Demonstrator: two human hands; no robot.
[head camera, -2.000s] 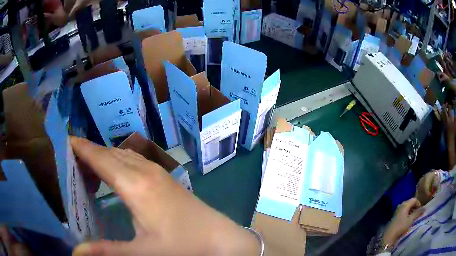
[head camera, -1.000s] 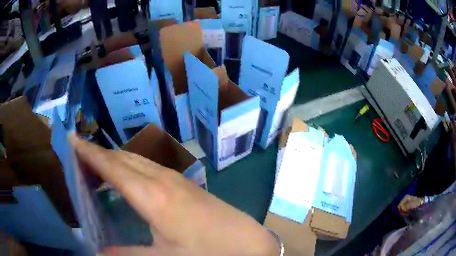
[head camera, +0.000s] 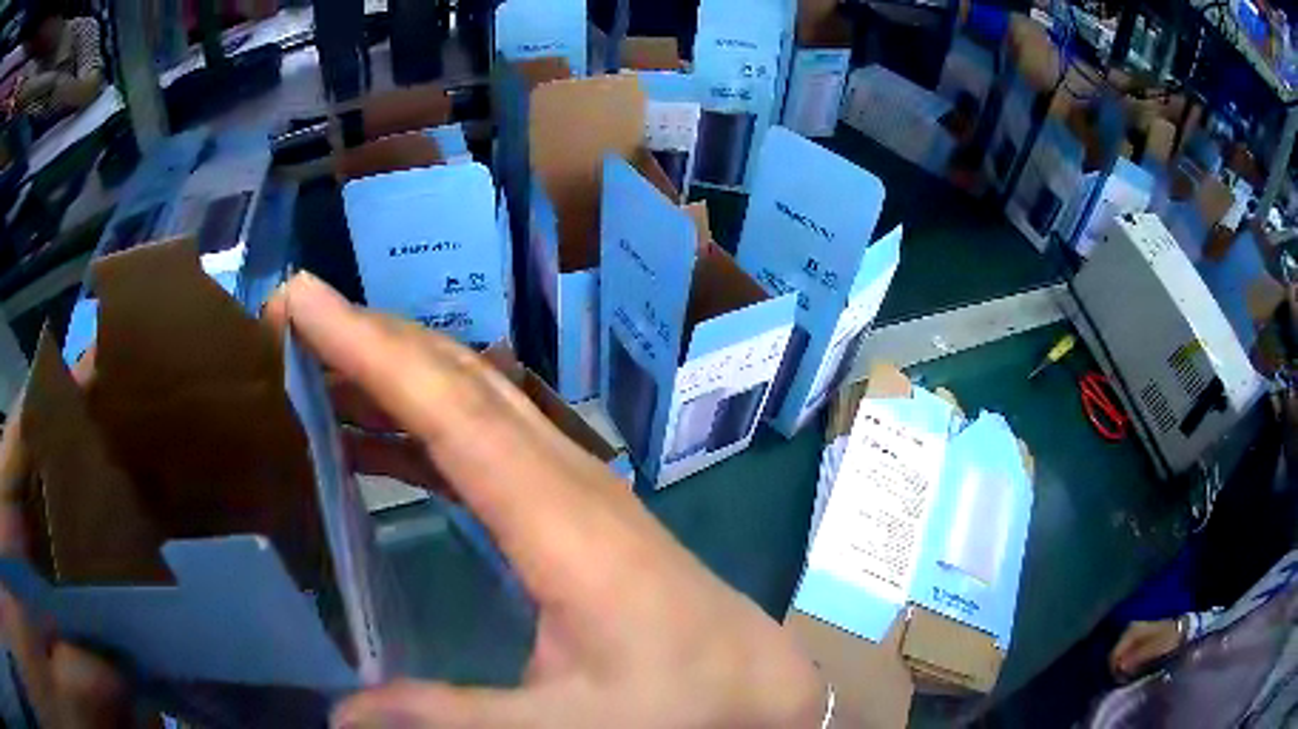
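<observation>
An opened carton, light blue outside and brown inside, is held at the left with its open end towards me. Its flaps stand out around the opening. My right hand lies along the carton's right side, fingertips at its upper edge and thumb low near the front flap. My left hand is mostly hidden and cut off by the left edge; its fingers show against the carton's left and lower side. The carton's far end is hidden.
Open cartons stand behind my right hand. Flat blanks lie stacked at right on the green bench. A vented machine, red-handled tool and yellow-handled tool are beyond. Another person's hand is at far right.
The held carton has turned and risen, so its opening and brown inside show more fully. Left-hand fingers now show around it. The standing cartons and blanks have shifted right in the view.
</observation>
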